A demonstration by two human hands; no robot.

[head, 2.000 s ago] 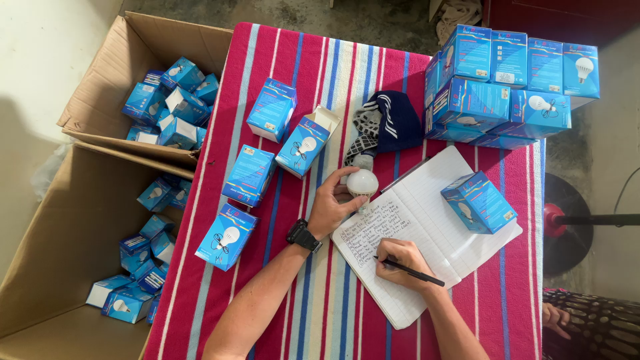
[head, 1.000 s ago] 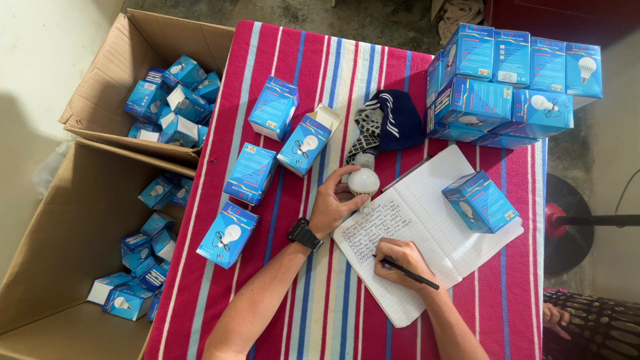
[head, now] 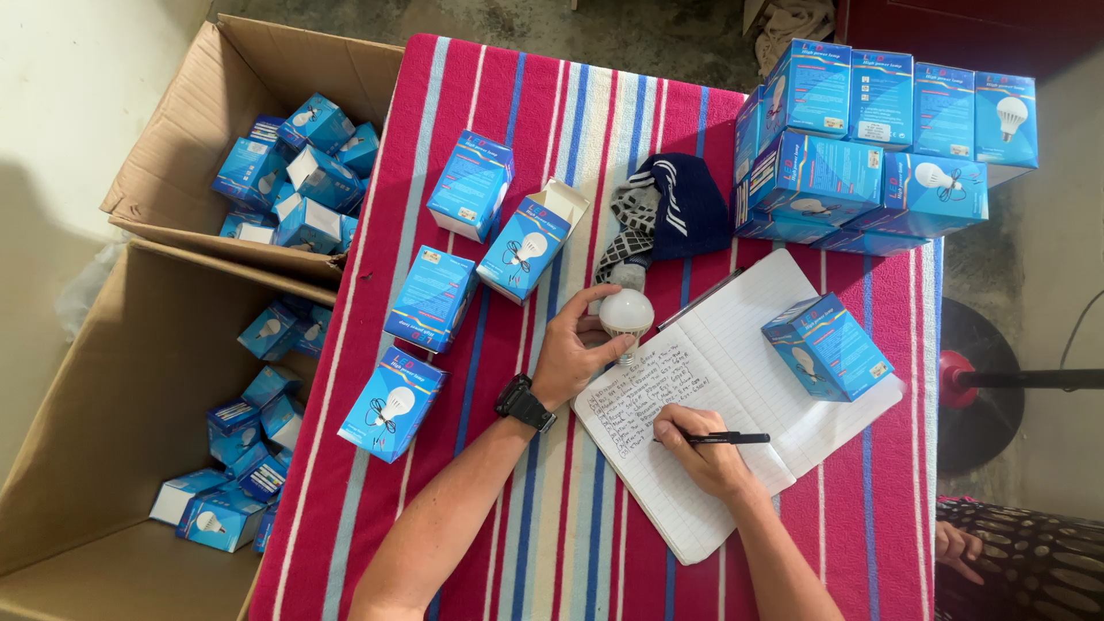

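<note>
My left hand holds a white LED bulb by its sides, dome up, just above the open notebook. My right hand grips a black pen, its tip at the handwritten lines on the left page. A blue lamp box sits on the right page. Left of my left hand lie several blue lamp boxes; one lamp box has its top flaps raised. A dark blue cap and a patterned grey cloth lie behind the bulb.
Stacked blue lamp boxes stand at the table's back right. Two cardboard cartons holding more lamp boxes are left of the striped tablecloth. A black round base with a pole is at right. Another person's hand shows at lower right.
</note>
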